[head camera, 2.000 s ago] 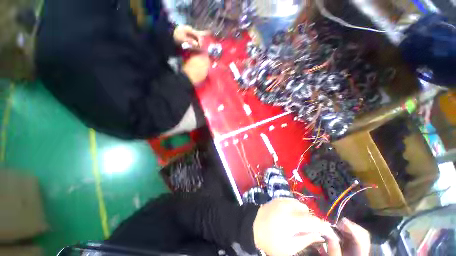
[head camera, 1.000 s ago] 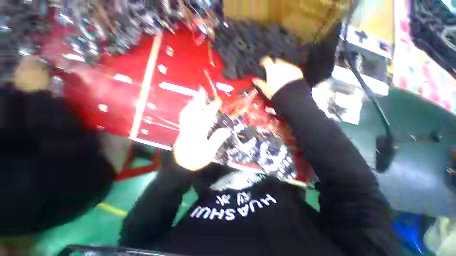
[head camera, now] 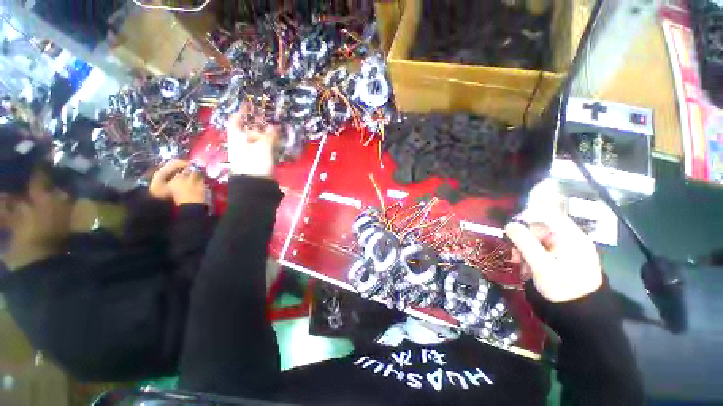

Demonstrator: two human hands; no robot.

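My left hand (head camera: 252, 148) reaches to the front edge of the heap of wired ring units (head camera: 305, 99); its fingertips are among rings and wires, and whether it grips one cannot be told. My right hand (head camera: 555, 247) is over the right part of the red tabletop (head camera: 305, 216), thumb and finger closed together on a small dark piece, likely a small black part. A row of ring units (head camera: 416, 266) with thin orange and red wires lies along the near table edge. A loose pile of small black parts (head camera: 456, 151) lies behind it.
An open brown carton (head camera: 468, 83) of black parts stands behind the pile. A white-and-black box (head camera: 606, 147) and a black gooseneck with thick end (head camera: 664, 289) are at right. A person in black (head camera: 119, 277) works at my left, a hand (head camera: 181, 184) near the heap.
The view has swung, showing more of the heap and carton. My left hand has moved from beside the near row out to the heap. My right hand has moved from the loose pile back toward me.
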